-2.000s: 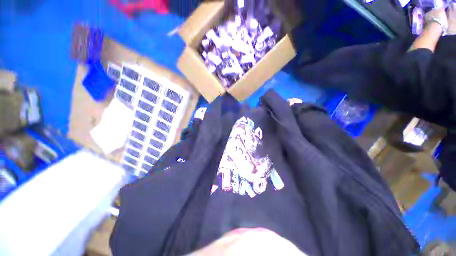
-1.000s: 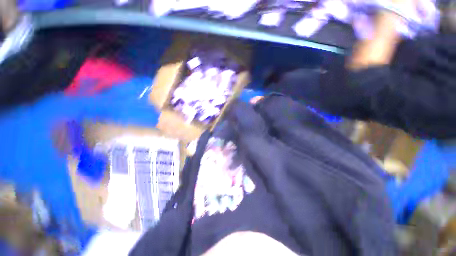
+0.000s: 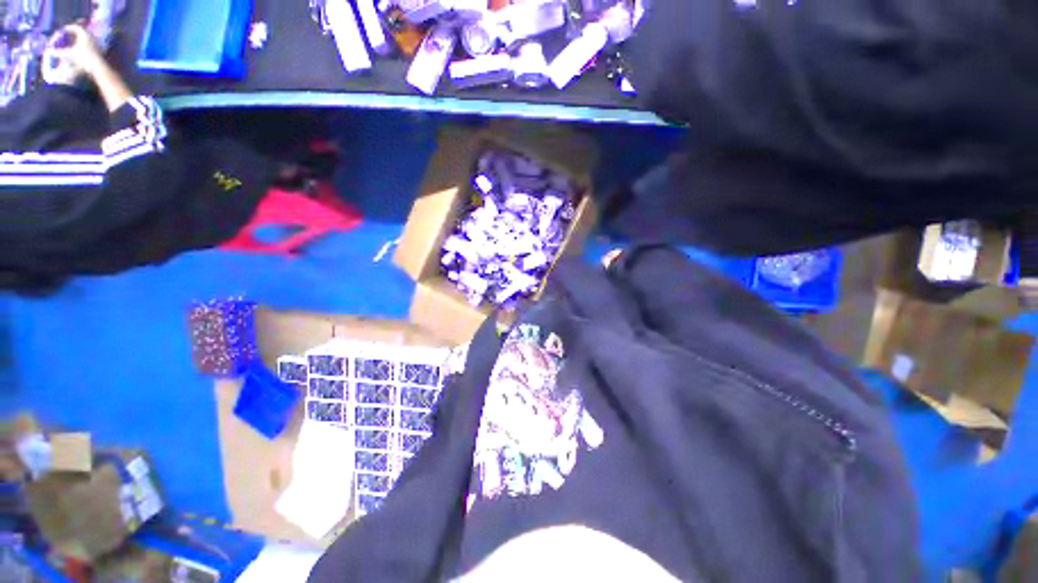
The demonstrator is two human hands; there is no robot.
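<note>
Neither of my hands shows clearly. A tiny skin-toned spot at the far edge of my dark jacket may be part of my right hand (image 3: 612, 259); its fingers and anything in them are hidden. My left hand is not seen. Nearest in front of me, an open brown carton (image 3: 430, 228) stands on the floor below the bench edge, heaped with pale lavender-white parts (image 3: 501, 245). More pale handle assemblies (image 3: 484, 68) lie in a loose pile on the dark bench top (image 3: 307, 85).
A shallow blue tray (image 3: 196, 34) is on the bench. Workers' dark sleeves are at left (image 3: 68, 171) and upper right (image 3: 820, 137). On the floor are a flat carton with gridded parts (image 3: 376, 399), a speckled basket (image 3: 223, 336), a red stool (image 3: 290, 216), a blue crate (image 3: 797, 279) and cartons (image 3: 950, 353).
The view has swung up and across, so the bench top, blue tray and left worker now show. The filled carton appears lower than two seconds ago. The right worker's sleeve covers more of the upper right.
</note>
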